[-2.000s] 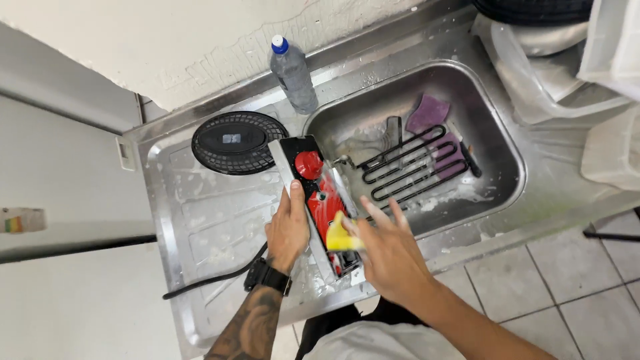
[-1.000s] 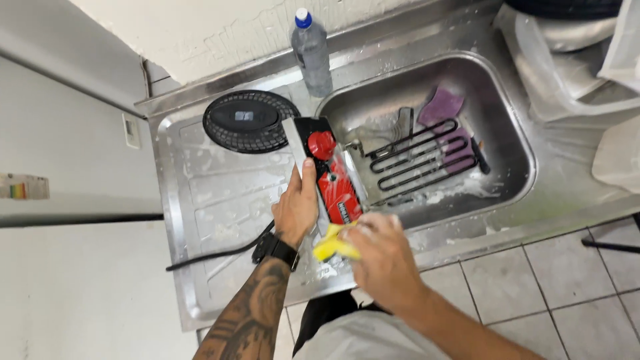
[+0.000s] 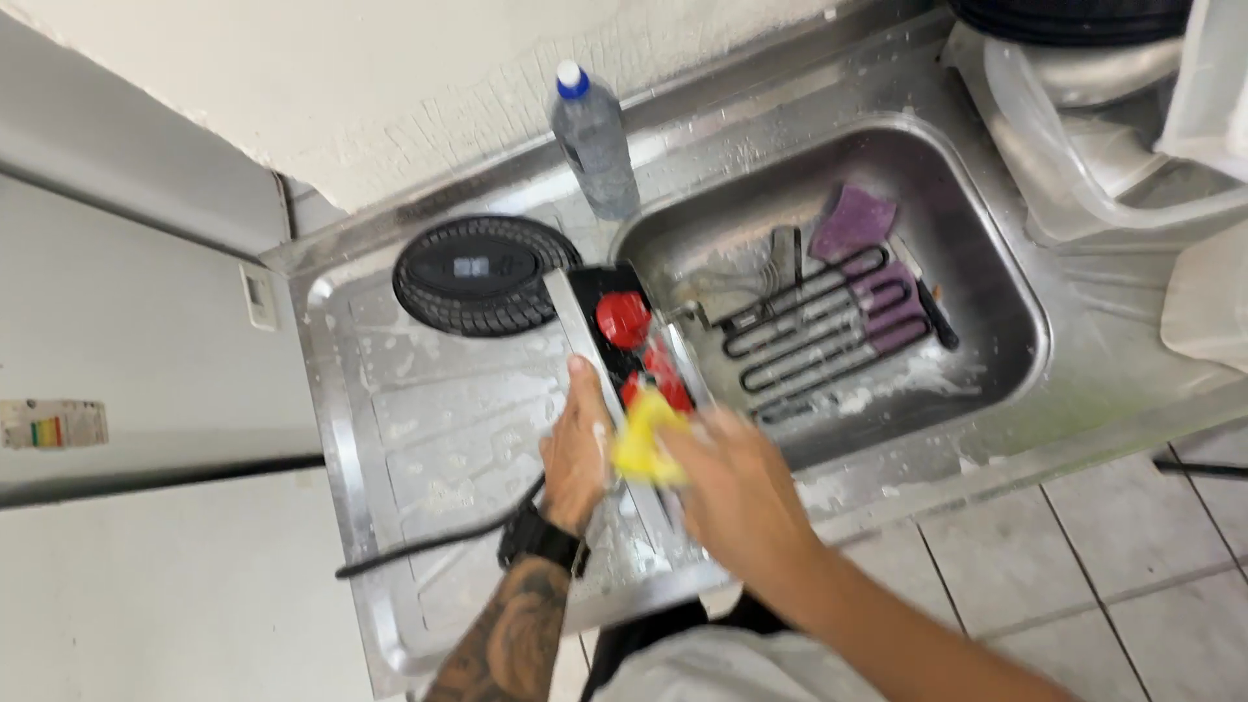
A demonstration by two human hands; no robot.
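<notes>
My left hand [image 3: 577, 444] grips the metal edge of a wet black-and-red control box [image 3: 606, 292] with a red knob. A black looped heating element [image 3: 829, 336] joined to the box reaches into the sink. My right hand [image 3: 736, 478], blurred, presses a yellow sponge or cloth [image 3: 645, 439] against the lower part of the box's red face. A black cord [image 3: 439, 539] lies on the drainboard by my left wrist. Left of the box rests a black oval ribbed plastic piece [image 3: 473, 275].
The steel sink [image 3: 1024, 292] holds purple cloth pieces [image 3: 853, 224], a black-handled utensil [image 3: 938, 314] and forks [image 3: 760, 283]. A blue-capped plastic bottle [image 3: 597, 146] stands behind. Translucent plastic containers [image 3: 1063, 185] sit at the right; a white appliance [image 3: 146, 390] borders the left.
My right hand and the yellow sponge or cloth have moved from the lower end of the box up onto its red face. My left hand keeps its hold.
</notes>
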